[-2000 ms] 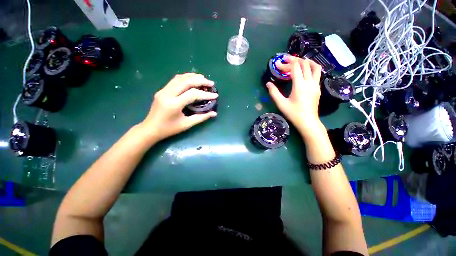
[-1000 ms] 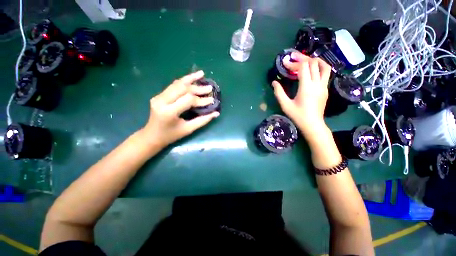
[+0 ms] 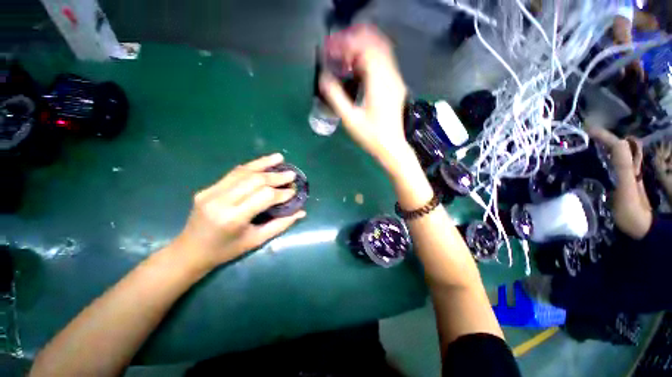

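Note:
My left hand (image 3: 239,206) is closed around a black cylindrical unit (image 3: 295,193) standing on the green bench (image 3: 199,110). My right hand (image 3: 368,88) is blurred, raised at the bench's far edge, holding a dark unit (image 3: 339,68) with a faint reddish top. Below it the clear pot (image 3: 323,121) is partly hidden. Another unlit unit (image 3: 385,240) with a shiny clear top stands alone to the left of my right forearm.
Black units (image 3: 77,105) lie at left. At right are ribbed units (image 3: 421,129), a white-blue item (image 3: 451,123), tangled white cables (image 3: 516,110) and a white tub (image 3: 564,217). Another person's arm (image 3: 628,188) reaches in at far right. A blue stool (image 3: 519,305) is below.
My right hand has lifted its unit from beside the ribbed units and moved it forward and left. My left hand stays on its unit. The view has turned right, showing the other person.

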